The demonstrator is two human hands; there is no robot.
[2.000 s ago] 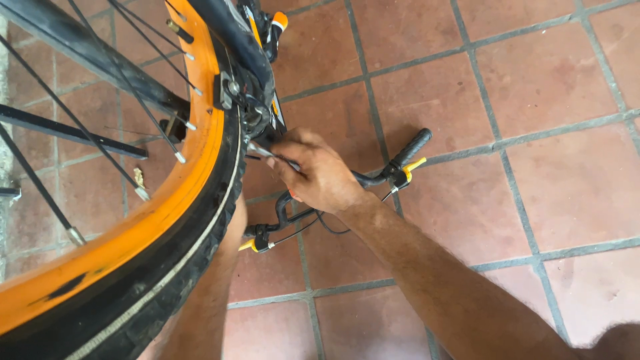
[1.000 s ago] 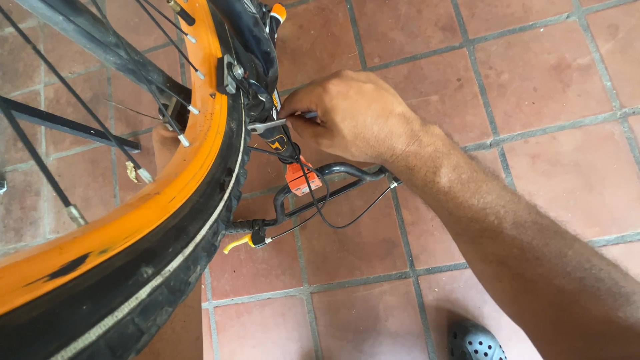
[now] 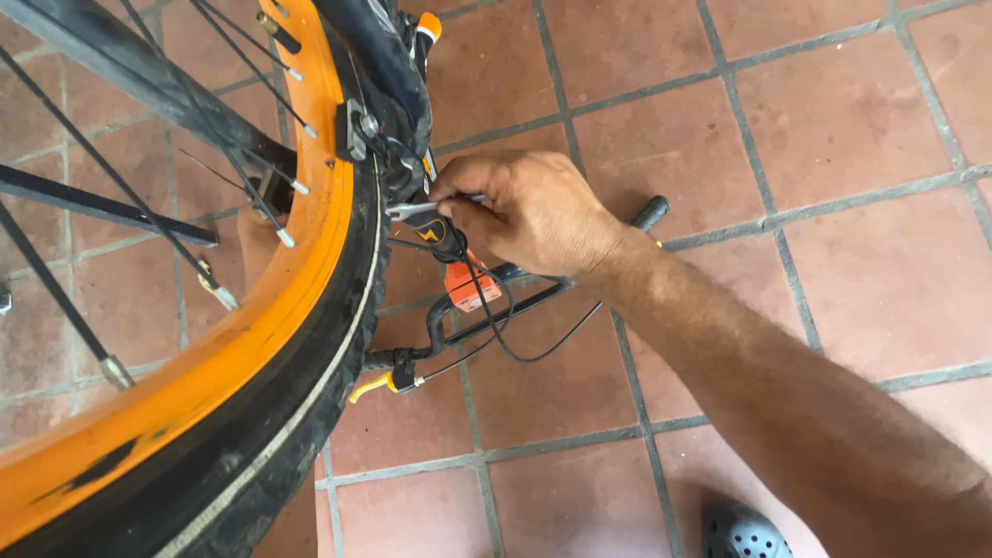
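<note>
My right hand (image 3: 535,205) grips a metal wrench (image 3: 411,209) between thumb and fingers; its open jaw lies beside the black tyre (image 3: 341,310) and the rim brake. My left hand (image 3: 260,232) is behind the orange wheel rim (image 3: 310,232), seen through the spokes near the brake pad on the far side; what its fingers hold is hidden. A near brake pad (image 3: 353,132) sits against the rim. Below the wrench is the black head tube (image 3: 434,232) with an orange emblem.
The handlebar (image 3: 438,322) rests low on the terracotta tile floor (image 3: 558,387), with a yellow brake lever (image 3: 372,386), a looped black cable (image 3: 496,333) and an orange-red tag (image 3: 471,283). A grey clog (image 3: 744,533) shows at the bottom edge.
My left hand has moved from near the tyre's outer side to behind the rim. My right hand has shifted, uncovering the orange-red tag, and the wrench remains in it.
</note>
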